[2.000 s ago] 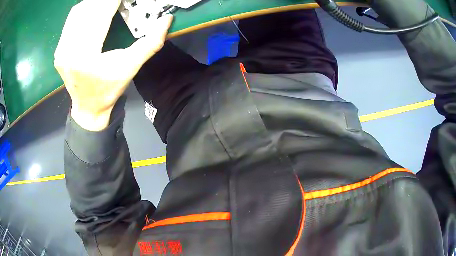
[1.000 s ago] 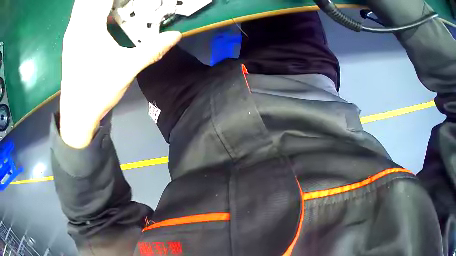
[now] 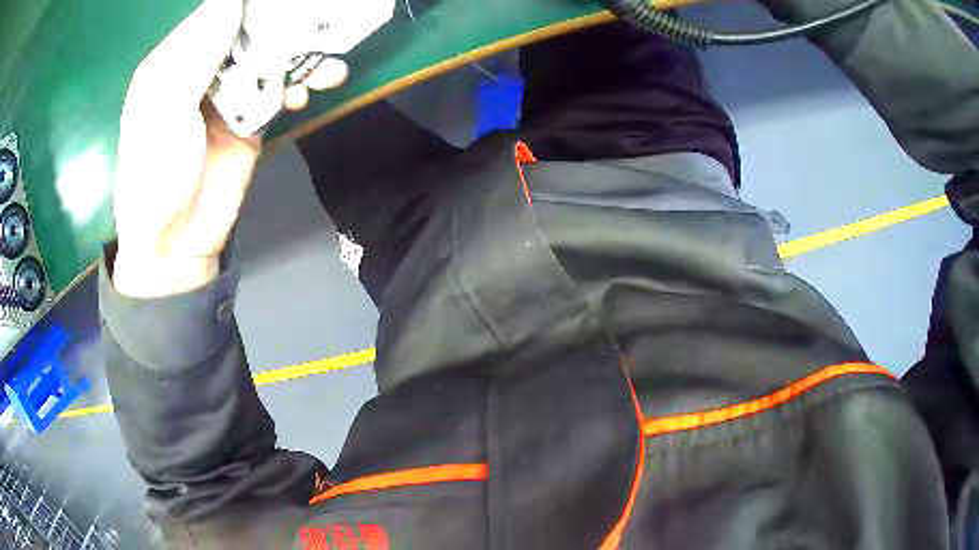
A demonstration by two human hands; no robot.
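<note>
A silver-white metal plate (image 3: 306, 32) with small holes shows at the top left, over the green mat, cut off by the upper edge. My left hand (image 3: 177, 161) is around the plate's left end, fingertips showing at its lower edge near short dark bits. My right hand is out of the picture above the top edge; only its dark sleeve (image 3: 902, 86) shows at the upper right. A black coiled cord (image 3: 666, 24) runs beside that sleeve.
The green mat (image 3: 64, 64) has a brown front edge. Another assembly with black round discs (image 3: 15, 231) lies at the far left. Below are a blue stool (image 3: 43, 378), another blue object (image 3: 498, 105) and a yellow floor line (image 3: 322, 366).
The plate and my left fingers have shifted, with fingertips now under the plate's edge. The view has moved, so more of the left assembly shows. The cord sits further left.
</note>
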